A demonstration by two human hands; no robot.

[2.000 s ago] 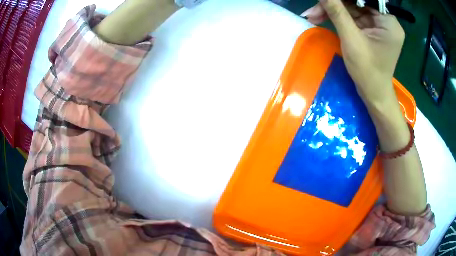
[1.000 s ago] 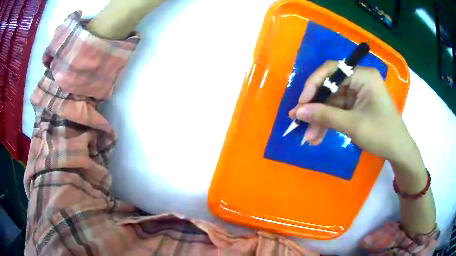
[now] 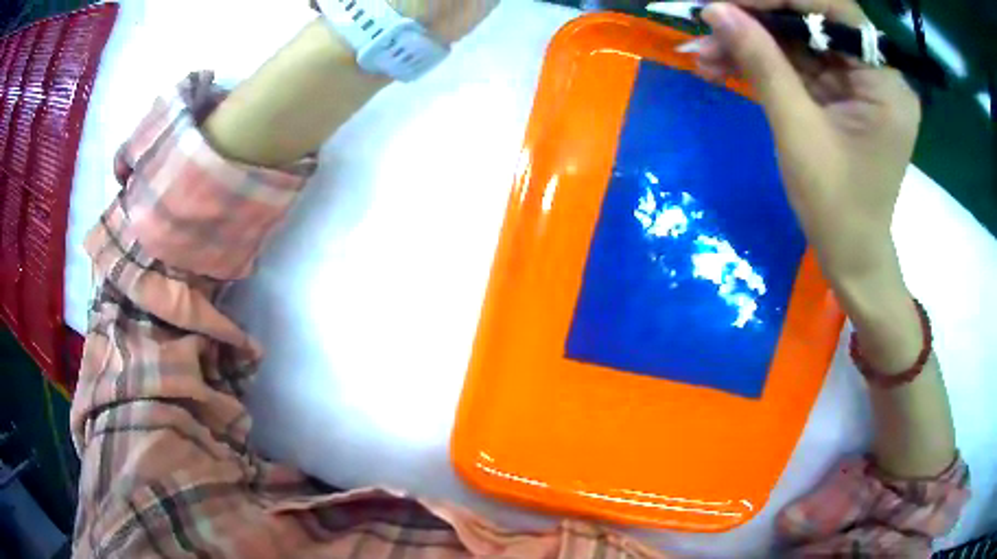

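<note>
My right hand (image 3: 836,131) is at the top right, over the far right part of the orange tray (image 3: 623,459). It holds a slim black pen-like tool (image 3: 842,37) with white bands, its pale pointed tip towards the left. The blue sheet (image 3: 678,317) lies in the tray with bright glare patches. My left hand (image 3: 448,13) is mostly cut off by the top edge; only a part beyond the watch shows, its fingers out of the picture.
A dark red ribbed tray (image 3: 38,164) stands at the left edge. A white surface (image 3: 361,251) lies under the orange tray. A dark green surface (image 3: 968,153) shows at the right, with blurred dark items at the top right.
My right hand with the tool has moved up from over the blue sheet to the tray's far end. My left wrist and watch have come into view at the top.
</note>
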